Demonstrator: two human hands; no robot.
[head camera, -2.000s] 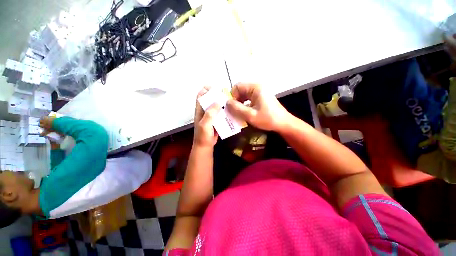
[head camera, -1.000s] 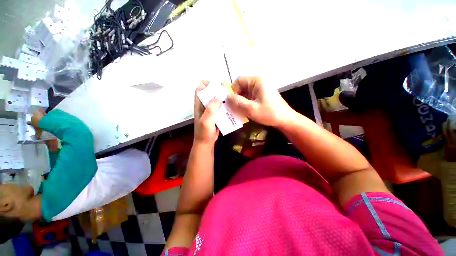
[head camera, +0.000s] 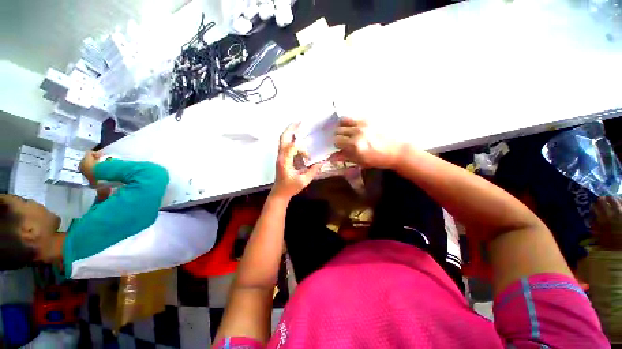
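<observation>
A small white carton is held between my two hands above the table's front edge. My left hand grips its left side, with the thumb underneath. My right hand has its fingertips on the carton's right side. The carton's face towards me looks plain and shaded; no print can be made out. Its far side is hidden.
The long white table holds a thin white sheet, black cables and a yellow item. White cartons are stacked far left beside a person in a green sleeve. A clear bag is at right.
The carton has turned in my hands, so its printed face no longer shows. My left fingers have spread around it. The view has shifted, showing more of the table's back.
</observation>
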